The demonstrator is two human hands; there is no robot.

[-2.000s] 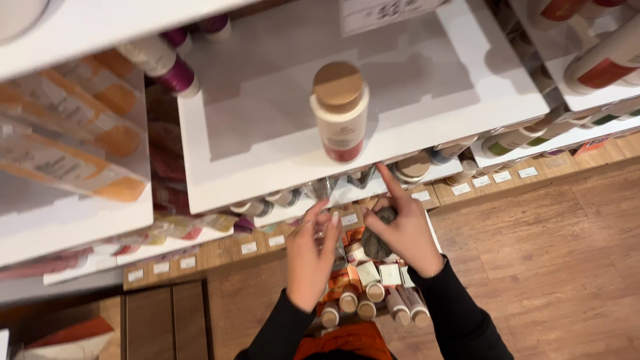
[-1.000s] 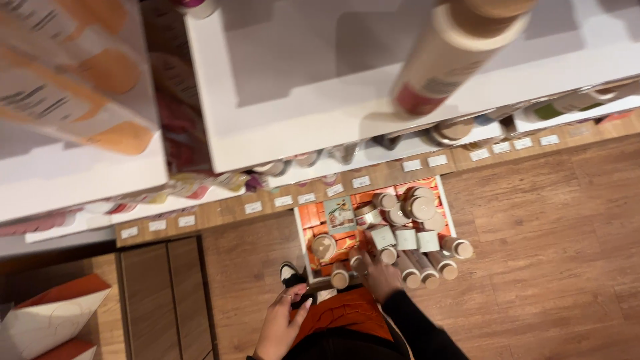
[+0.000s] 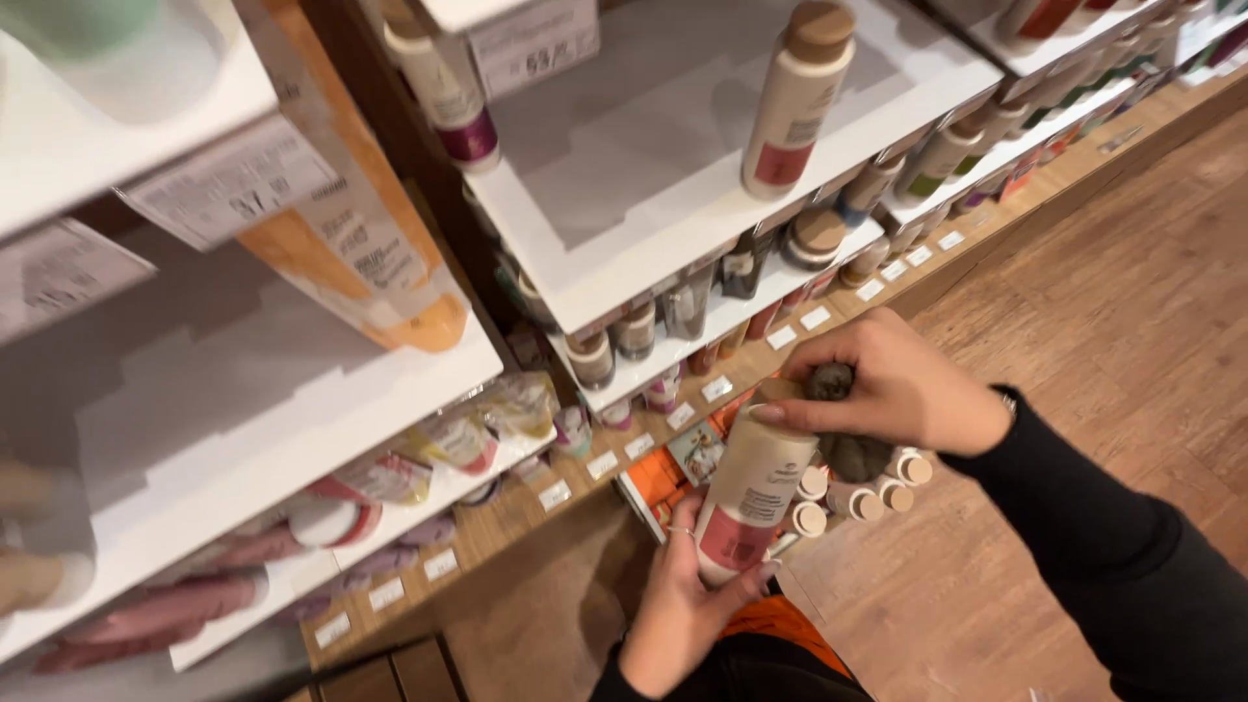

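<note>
A cream bottle with a red lower band is between my two hands, tilted, below the white shelf. My left hand grips it around the base, a ring on one finger. My right hand holds the tan cap at the top, and a dark grey fuzzy or crumpled thing shows beside and under that hand; what it is I cannot tell. A similar bottle stands upright on the shelf. Below my hands, several capped bottles lie in an orange-patterned tray, partly hidden.
An orange and white tube stands on the left shelf, with price tags above. A bottle with a purple band is at the shelf's left corner. Lower shelves hold jars and pouches. Brown boxes sit at the bottom.
Both hands, lower down over the tray a second ago, are now raised and hold a bottle. The view has shifted considerably.
</note>
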